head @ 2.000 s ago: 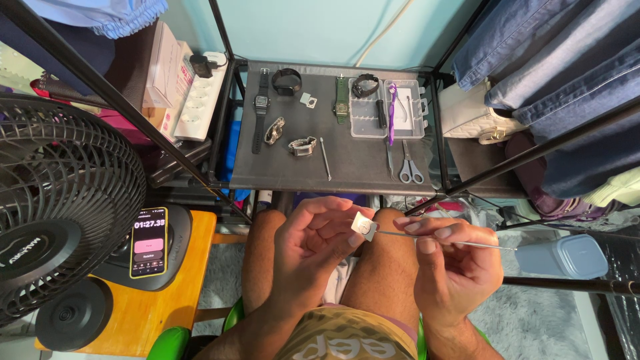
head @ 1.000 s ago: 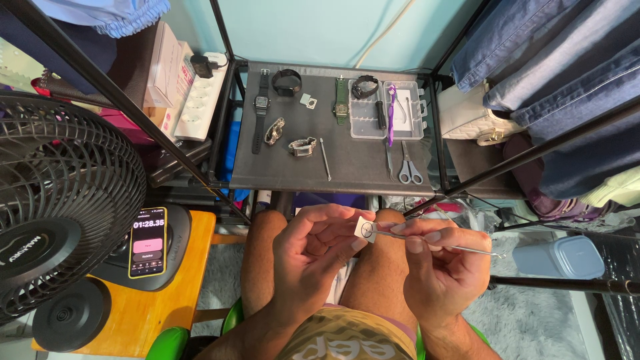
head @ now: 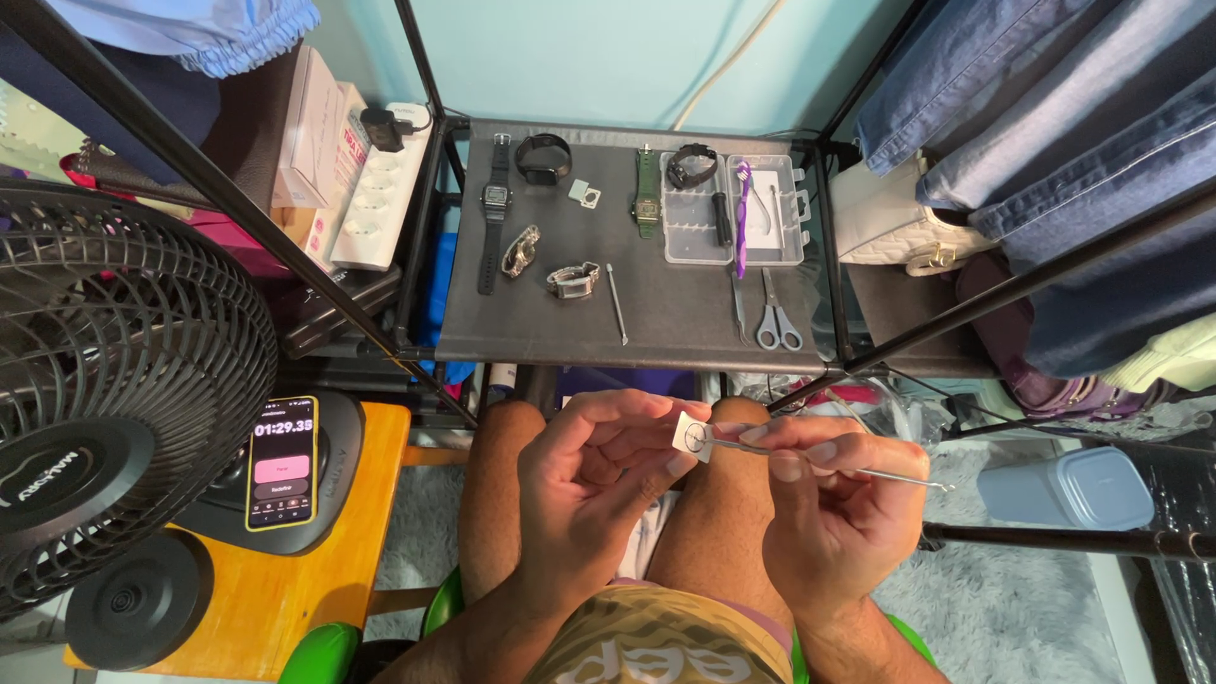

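Observation:
My left hand [head: 608, 475] pinches a small white square card [head: 694, 436] with a dark round mark, between thumb and fingertips above my lap. A thin metal double-ended tool [head: 883, 475] is held in my right hand [head: 836, 494]; its left end meets the round mark on the card. Beyond, on the dark fabric shelf, lie a black digital watch [head: 495, 199], a black smartwatch [head: 543, 161], a green watch [head: 646, 195], two metal-band watches [head: 521, 251], [head: 574, 280] and small pale squares [head: 584, 194].
A clear plastic box [head: 696, 249] holds a black watch and small tools, with a purple toothbrush [head: 744, 218] across it. Scissors [head: 779, 328], tweezers [head: 739, 309] and a metal stick [head: 617, 304] lie nearby. At left stand a fan [head: 76, 437] and a phone [head: 282, 463].
The card in my left hand has turned, so the round mark now shows where a plain pale face showed two seconds ago. The tool's tip has come over the card's face.

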